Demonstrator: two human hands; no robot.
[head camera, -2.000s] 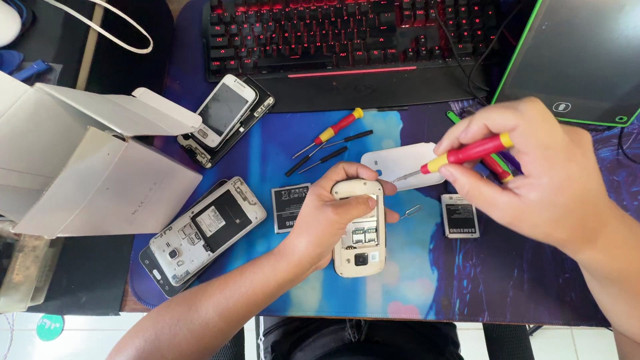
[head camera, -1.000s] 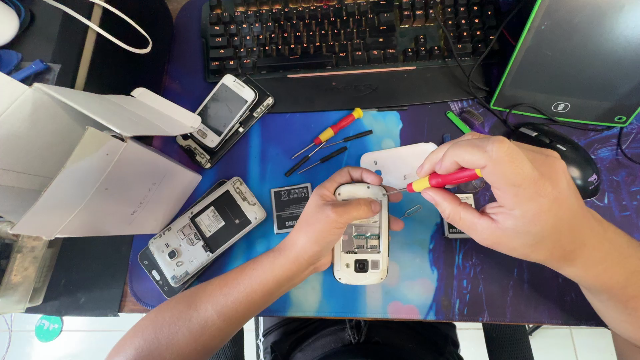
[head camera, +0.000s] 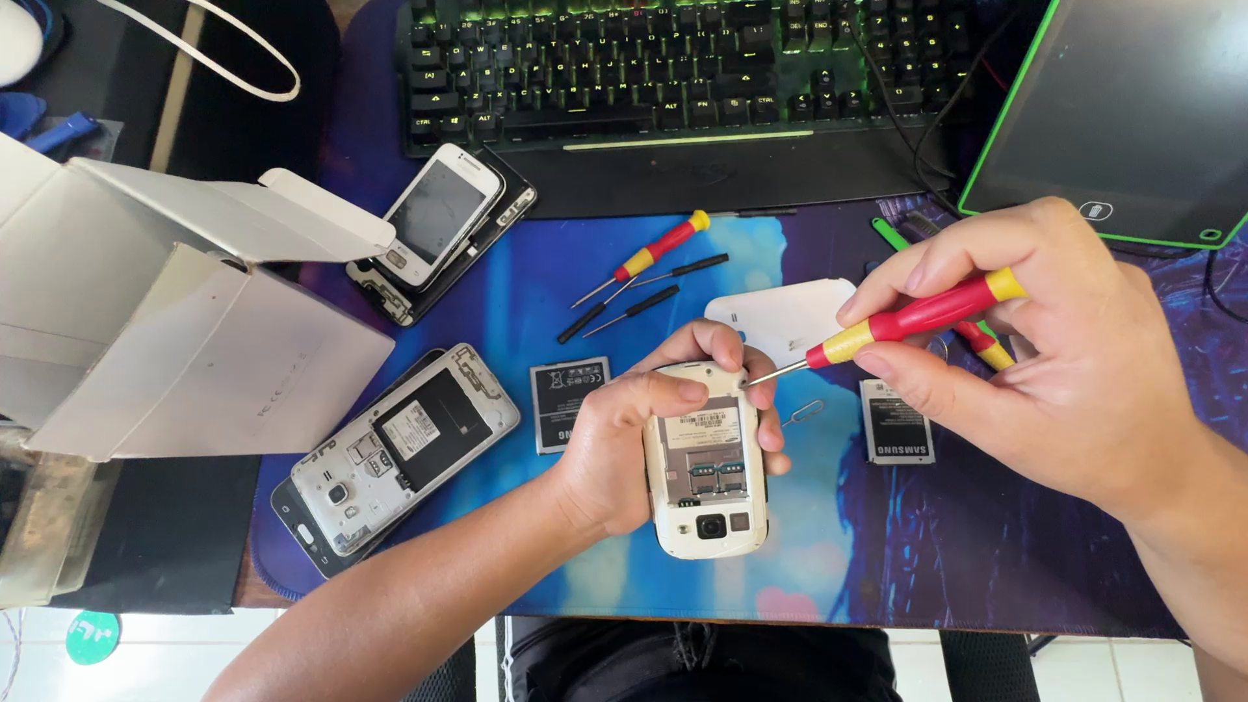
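My left hand (head camera: 624, 439) grips a white smartphone (head camera: 710, 536), its back cover off and its empty battery bay facing up, camera end toward me. Between the fingers of my right hand (head camera: 1043, 361) is a red and yellow screwdriver (head camera: 926, 314). Its tip meets the phone's far right corner, near my left fingertips; whether it sits in a screw is too small to tell. Beyond the phone lies a white back cover (head camera: 780, 312). A SIM eject pin (head camera: 805, 413) rests just to the right. Phone batteries lie on both sides, one at left (head camera: 568, 402), one at right (head camera: 897, 424).
Small screwdrivers (head camera: 643, 261) lie beyond my left hand, before a lit keyboard (head camera: 624, 107). At left are an opened phone (head camera: 400, 448), a white phone (head camera: 444, 210) on a dark frame and an open white box (head camera: 214, 351). A green-edged tablet (head camera: 1121, 117) stands back right.
The screwdriver in my right hand has come to the phone's corner from a little to the right and above, where it was two seconds ago. The keyboard's lights have turned from red to green.
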